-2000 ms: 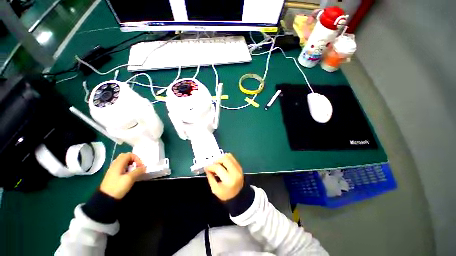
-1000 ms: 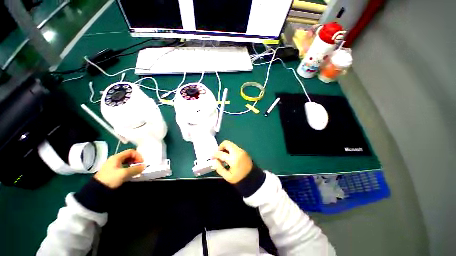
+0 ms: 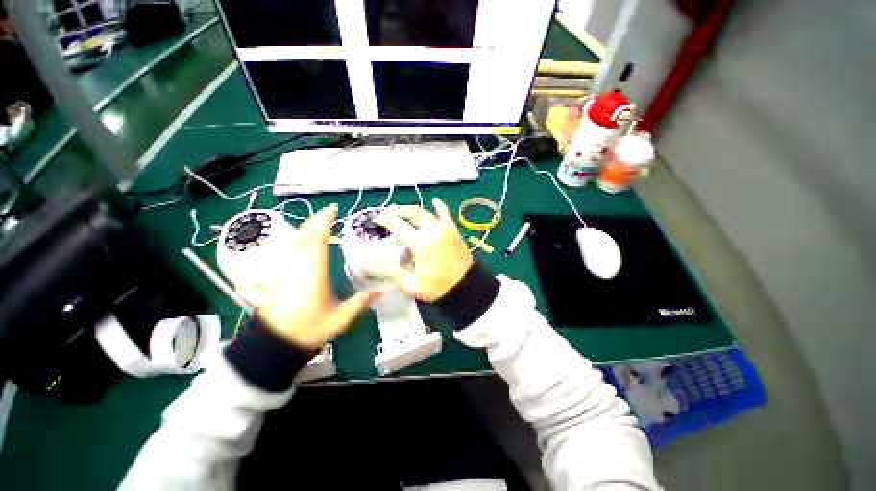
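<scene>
Two white security cameras stand side by side on the green bench. The left camera (image 3: pixel 252 233) has a dark LED ring; my left hand (image 3: pixel 309 283) covers much of its body. This hand is bare, slightly blurred, with thumb and fingers spread, between the cameras. The right camera (image 3: pixel 401 331) has its head tilted up, with its bracket near the bench's front edge. My right hand (image 3: pixel 429 254) is around the right side of its head, fingers over the top by the LED ring and thumb lower in front. My left palm and its contact with either camera are hidden.
A monitor (image 3: pixel 357 125) with four dark panes stands behind a white keyboard (image 3: pixel 375 167). Yellow tape (image 3: pixel 479 214), a pen-like stick (image 3: pixel 517 239) and a mouse (image 3: pixel 599 252) lie right. A black printer (image 3: pixel 58 288) with a white strip (image 3: pixel 123 345) is left. A blue basket (image 3: pixel 716 388) sits below right.
Both hands have left the camera brackets and moved up to the camera heads. My left hand has opened wide. The view has tilted up, showing more of the monitor.
</scene>
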